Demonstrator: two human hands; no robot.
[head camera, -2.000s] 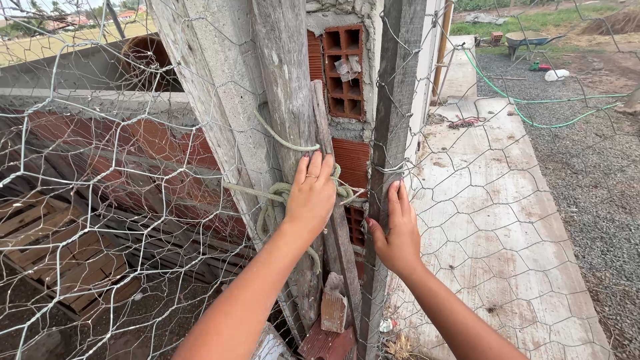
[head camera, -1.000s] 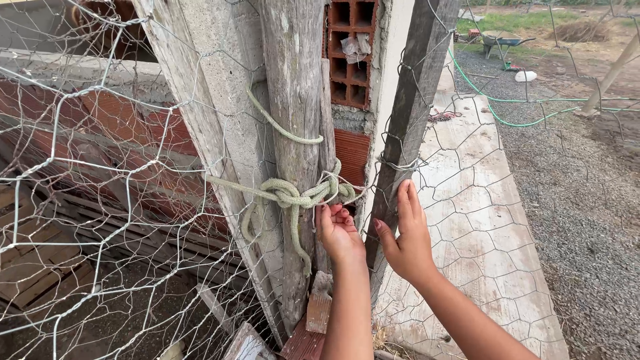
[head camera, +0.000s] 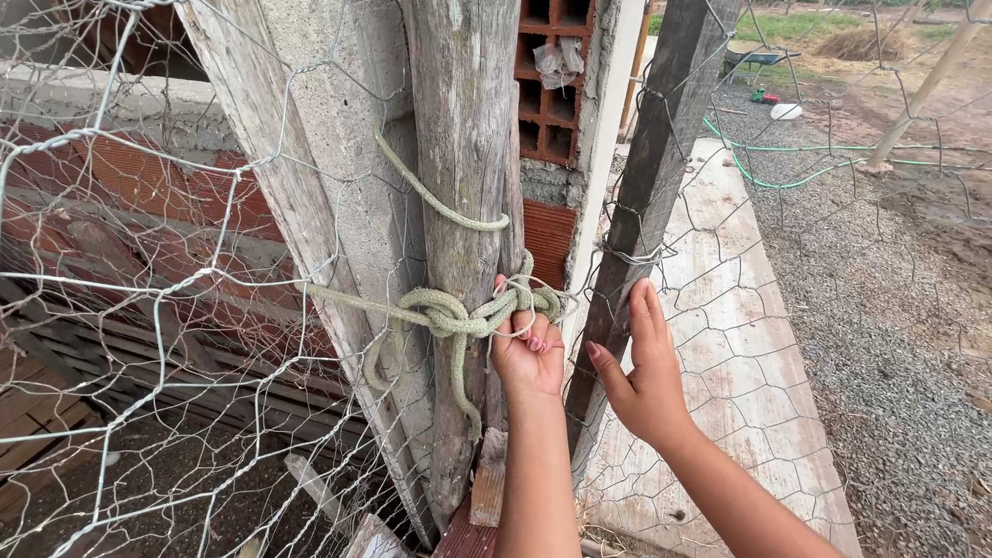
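A pale green rope (head camera: 457, 318) is knotted around a weathered wooden post (head camera: 463, 178), one tail hanging down. My left hand (head camera: 532, 341), palm turned up, has its fingers curled on the right part of the knot, where a thin white cord (head camera: 500, 333) loops over them. My right hand (head camera: 647, 372) rests with spread fingers against a dark wooden batten (head camera: 651, 155) of a wire-mesh panel, just below a twist of wire (head camera: 635, 254). Part of the rope behind the posts is hidden.
Hexagonal wire mesh (head camera: 159, 294) spans the left foreground. Behind the post stand a concrete pillar (head camera: 341, 147) and hollow red bricks (head camera: 552, 93). A concrete walkway (head camera: 721, 325) runs beside gravel (head camera: 860, 310), with a green hose (head camera: 775, 184) and a wheelbarrow (head camera: 756, 58) farther back.
My left hand has moved from over the top of the knot to beneath its right side, palm up. My right hand has stayed against the dark batten. The view has shifted closer.
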